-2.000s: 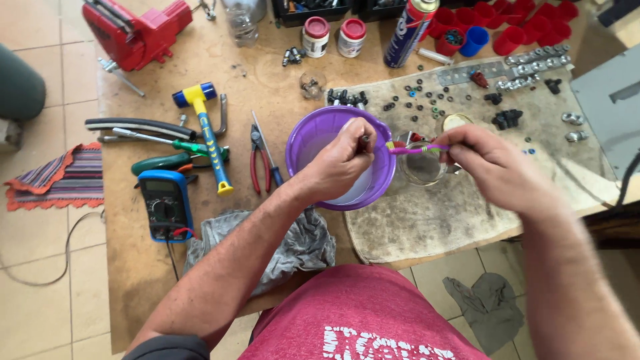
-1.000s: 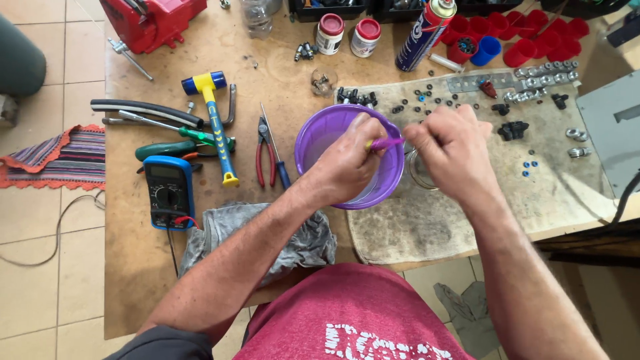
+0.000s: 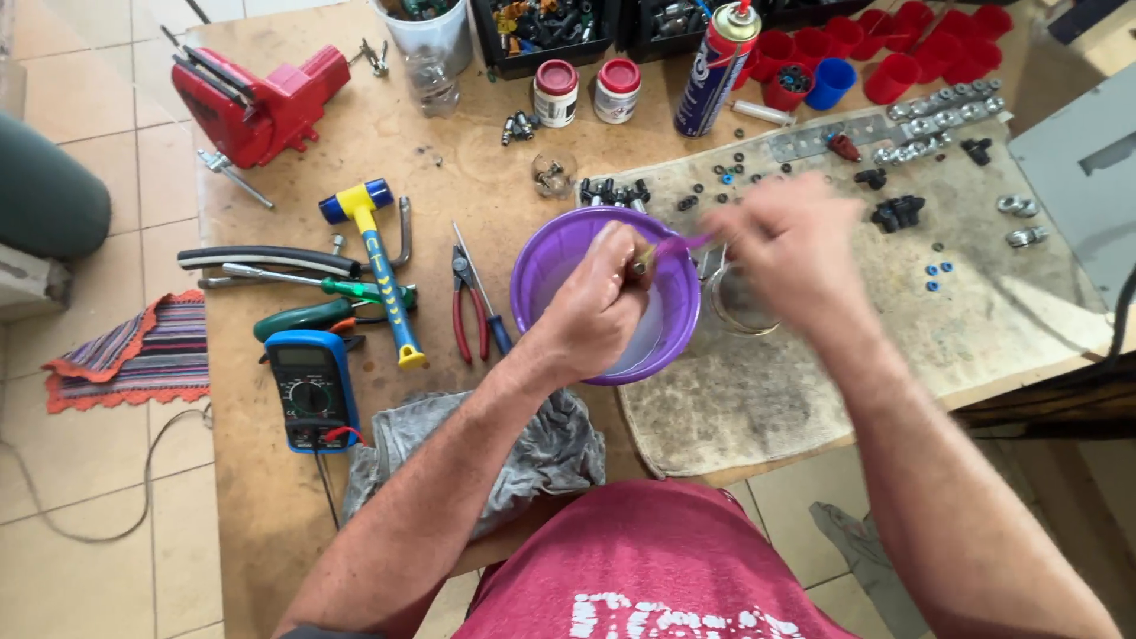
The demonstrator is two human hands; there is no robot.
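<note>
Over a purple plastic bowl [image 3: 534, 293] of cloudy liquid, my left hand [image 3: 602, 297] is closed around a small metal part [image 3: 641, 264], of which only the end shows. My right hand [image 3: 790, 240], blurred, holds a thin purple brush [image 3: 682, 244], probably a toothbrush; its head meets the part at the left hand. Beneath the right hand, a round glass jar [image 3: 741, 302] stands partly hidden on a stained cloth [image 3: 710, 417]. Black fittings [image 3: 612, 193] lie just behind the bowl.
Left of the bowl lie pliers [image 3: 470, 306], a mallet [image 3: 377, 266], a multimeter [image 3: 311, 390] and a grey rag [image 3: 550, 444]. A red vise [image 3: 266, 102], two jars [image 3: 556, 93], a spray can [image 3: 714, 71] and red cups [image 3: 892, 78] stand farther back. Small rings [image 3: 932, 275] lie on the cloth.
My right hand has moved in toward the left hand since the oldest frame, and the brush has come to the held part. The left hand stays over the bowl.
</note>
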